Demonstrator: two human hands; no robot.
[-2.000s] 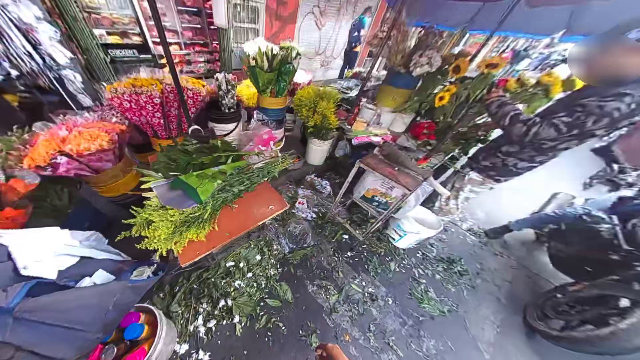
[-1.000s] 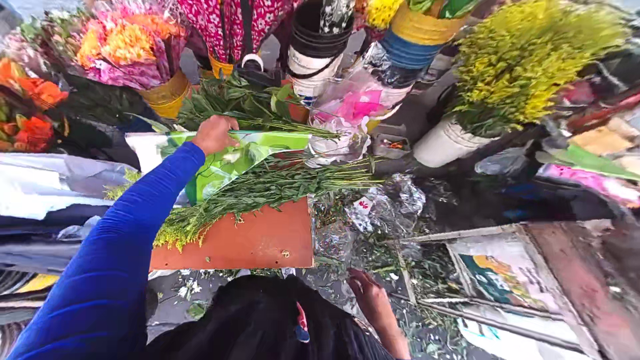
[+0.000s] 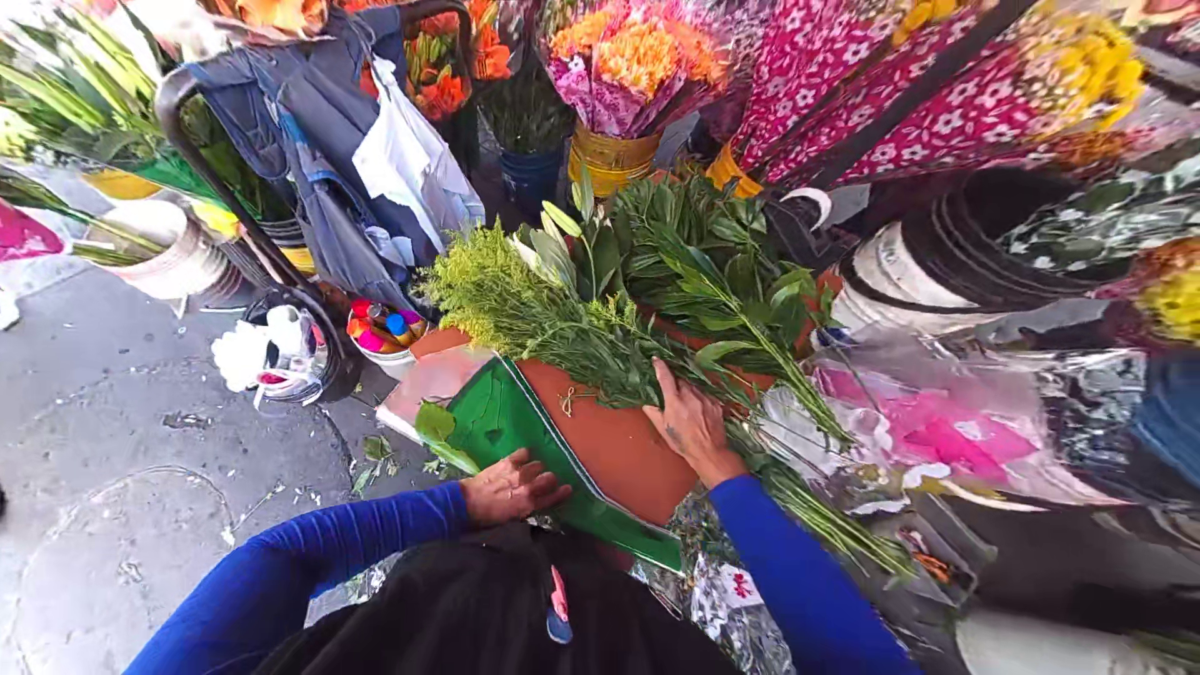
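Observation:
My left hand (image 3: pixel 514 487) lies on the green wrapping sheet (image 3: pixel 562 473) at the near side of the brown board (image 3: pixel 619 441), its fingers partly curled. My right hand (image 3: pixel 692 422) rests against the stems of the yellow-green filler flowers (image 3: pixel 478 291), fingers spread; whether it grips any stem cannot be told. Dark green leafy foliage (image 3: pixel 703 244) lies behind and beside them on the board, and the bare stems reach past its right edge. A lily stem with pale buds (image 3: pixel 561 220) lies at the back. Loose leaves (image 3: pixel 441 436) sit at the sheet's left edge.
A small bucket with colorful spray cans (image 3: pixel 384 342) stands left of the board, beside a bin of white material (image 3: pixel 272 352). A cart handle (image 3: pixel 202 169) holds blue cloth. Orange flowers in a yellow bucket (image 3: pixel 614 164) and black and white buckets (image 3: pixel 900 272) stand behind. Crumpled clear plastic (image 3: pixel 937 412) lies right.
The view has swung left. My left hand was on the green sheet above the stems; the sheet now lies nearer me. My right hand has moved from beside the board onto the stems.

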